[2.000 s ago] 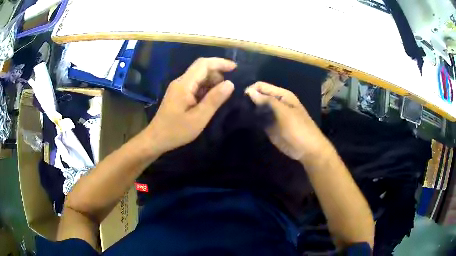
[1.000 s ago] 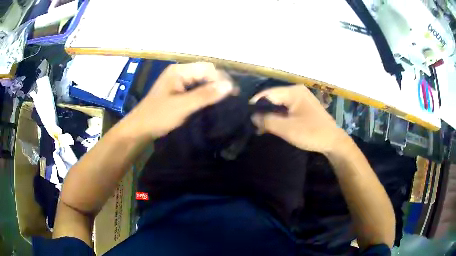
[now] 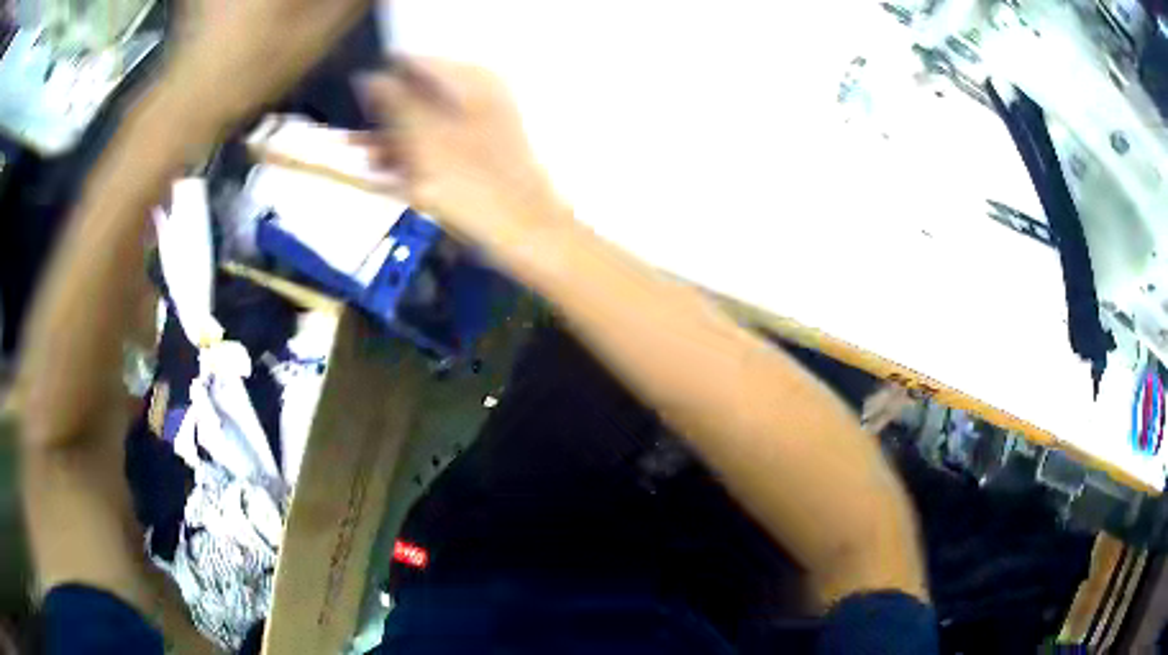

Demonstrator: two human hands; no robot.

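Both hands are bare, blurred and far to the left. My left hand [image 3: 263, 45] is at the top left, partly cut off by the upper edge; its fingertips are hidden. My right hand [image 3: 455, 147] is over the table's left corner, fingers pointing left. Dark fabric [image 3: 336, 87] shows between the two hands; whether either hand grips it is unclear. More dark fabric [image 3: 615, 473] lies over the lap.
The white table [image 3: 730, 141] has a wooden edge. Thread snips [image 3: 1021, 221] and a long dark strip [image 3: 1053, 211] lie near the white machine [image 3: 1114, 154]. A cardboard box [image 3: 340, 512] with white and striped cloth [image 3: 224, 410] and a blue container [image 3: 327, 275] are below left.
Both hands have moved from above the lap to the upper left, over the table's corner. Dark fabric now shows there between them. The view has also shifted.
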